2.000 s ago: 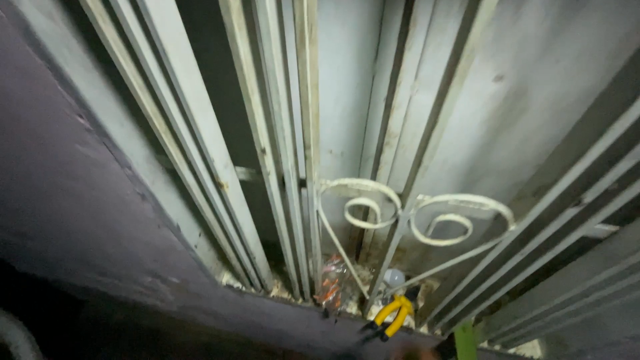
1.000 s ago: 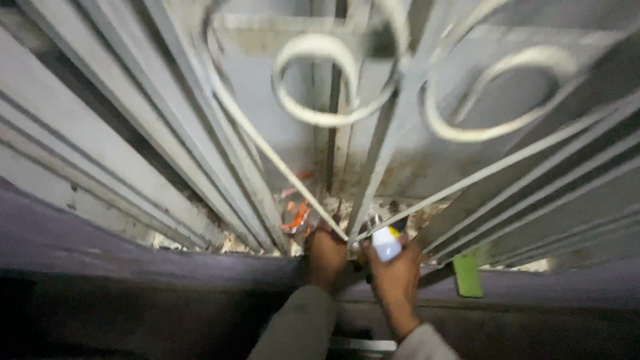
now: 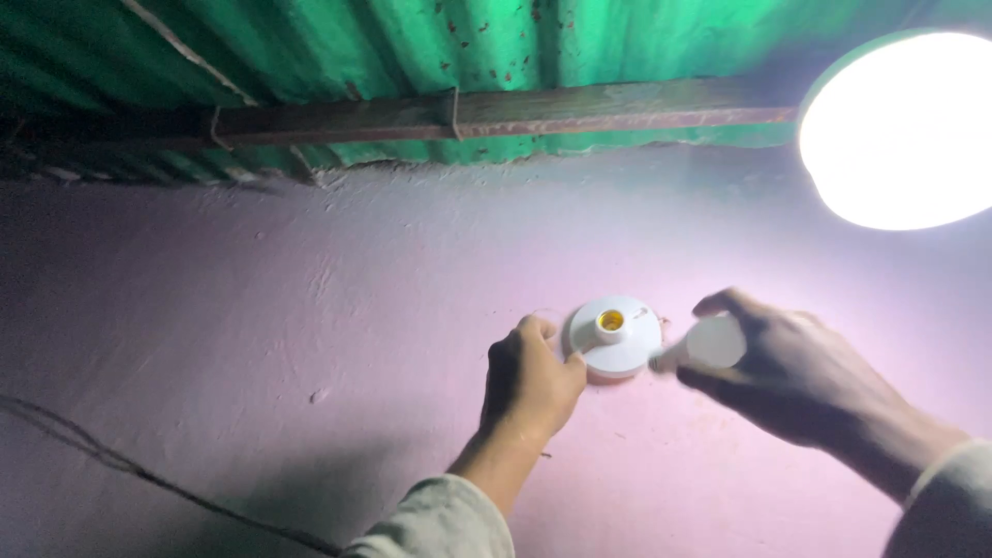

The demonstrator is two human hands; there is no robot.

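A round white lamp holder with a brass-coloured threaded socket lies against the pink wall. My left hand is at its left edge, thumb and fingers on or beside the rim; whether they grip it is not certain. To the right of the holder, my right hand holds a white light bulb, its base pointing left toward the holder's right rim. The bulb is outside the socket, and its base is slightly blurred. A short bit of wire shows at the holder's right edge.
A very bright lit lamp is at the upper right. Above the wall runs a beam under green corrugated roofing sheets. A dark cable hangs across the lower left.
The view has swung from the metal grille to the wall and roof. One second ago both hands were down at the grille's foot, the right one at a white object; now they are at the lamp holder.
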